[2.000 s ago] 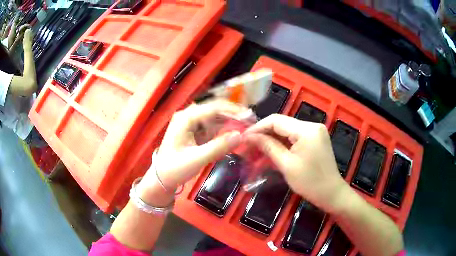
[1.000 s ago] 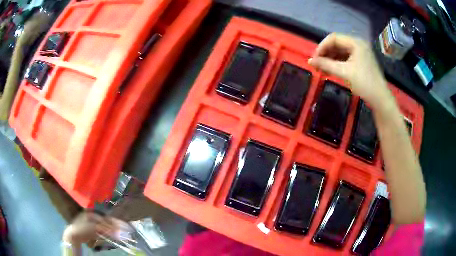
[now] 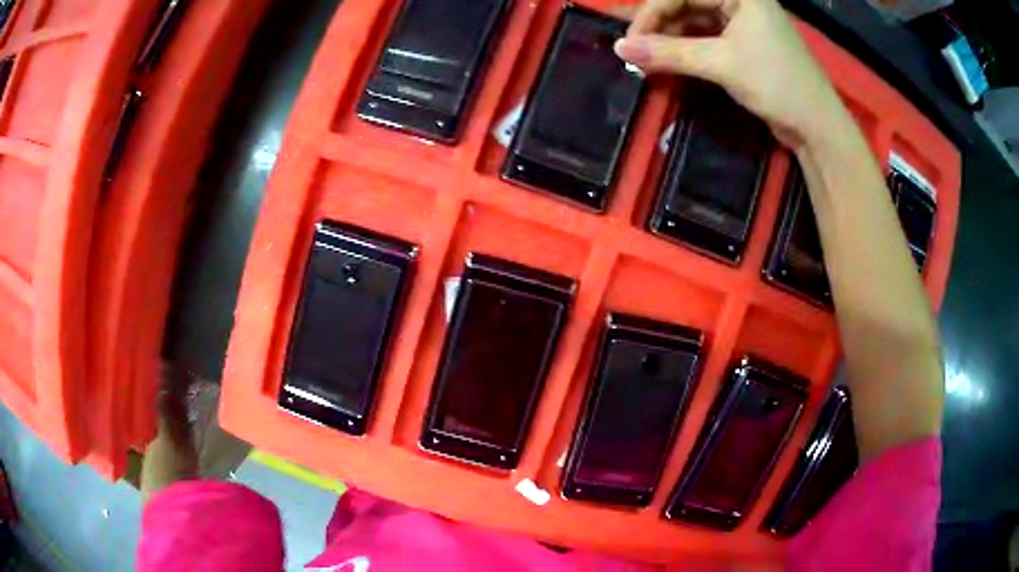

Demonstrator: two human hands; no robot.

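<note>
The orange-red foam tray (image 3: 425, 192) fills the middle and holds dark glossy phones in two rows. My right hand (image 3: 715, 58) is over the back row, thumb and forefinger close together at the upper right edge of one phone (image 3: 572, 117). A tiny pale spot shows at the fingertips; I cannot tell whether they hold film. My left hand (image 3: 170, 430) is dim and mostly hidden, low at the left beside the stacked trays; its grip cannot be made out. Front-row phones (image 3: 501, 363) lie in their pockets.
More orange-red trays (image 3: 123, 279) are stacked at left, with a dark gap between them and this tray. A white scrap (image 3: 533, 492) lies on the near edge. A striped label (image 3: 911, 177) shows in the right end pocket. A teal-blue piece (image 3: 963, 67) is at upper right.
The view has moved closer to the tray. My right hand has left the left hand's side and gone to the back-row phones. My left hand has dropped to the lower left. The card is out of view.
</note>
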